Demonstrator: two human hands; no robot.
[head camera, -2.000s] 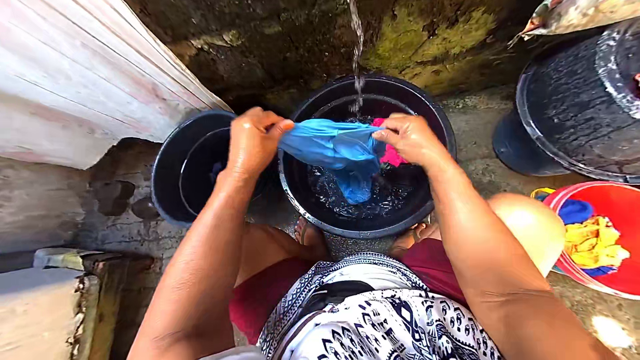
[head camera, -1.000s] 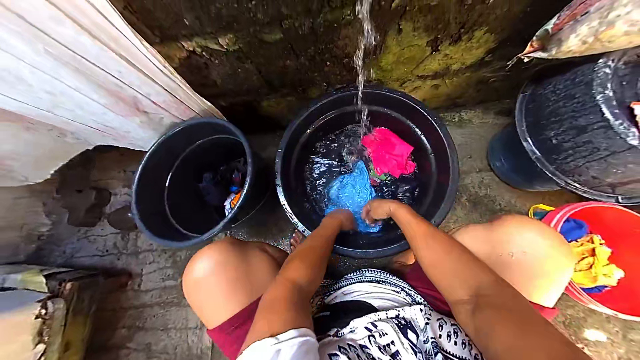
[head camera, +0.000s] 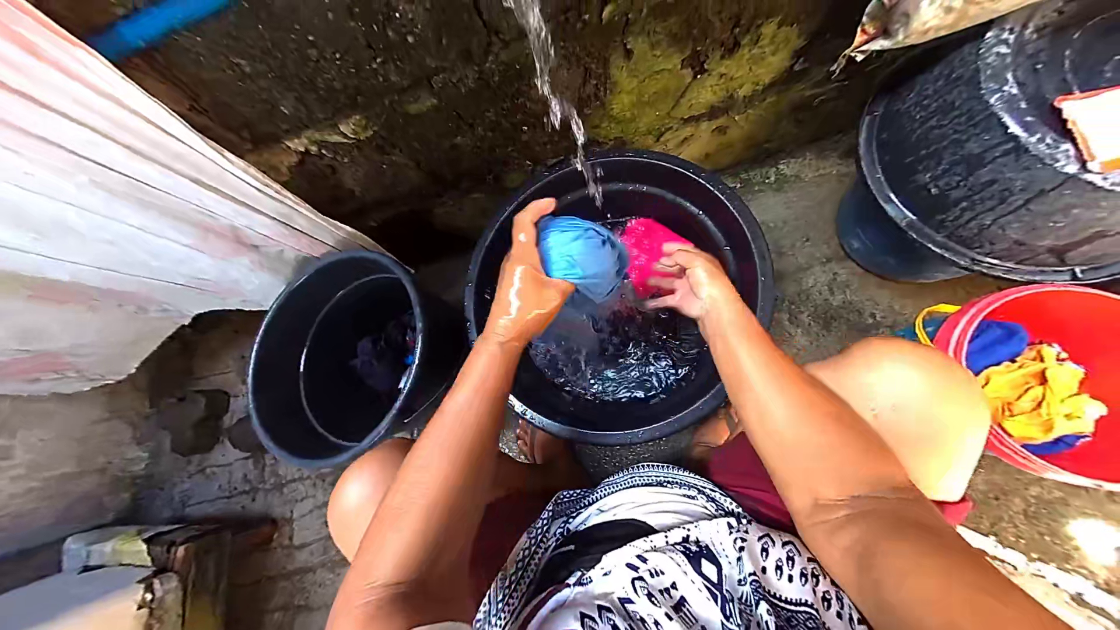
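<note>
A wet blue cloth (head camera: 584, 257), bunched into a ball, is held up over the round black plastic tub (head camera: 626, 430) by my left hand (head camera: 528, 284), its fingers and thumb spread around the left side. My right hand (head camera: 693, 282) has its fingers apart beside a pink cloth (head camera: 649, 252) at the tub's right side; whether it grips the pink cloth cannot be told. Rippling water (head camera: 639, 372) lies in the tub, and a stream of water (head camera: 551, 87) falls in from above, passing behind the blue cloth.
A black bucket (head camera: 278, 367) with dark clothes stands left of the tub, near a pale hanging sheet (head camera: 131, 210). On the right are a large black basin (head camera: 919, 219) and a red bucket (head camera: 1107, 385) holding yellow and blue cloths. A mossy wall (head camera: 691, 79) rises behind.
The blue cloth was stretched between both hands, then low in the tub with both hands at it. Now it is bunched and raised at my left hand, and my right hand is by the pink cloth.
</note>
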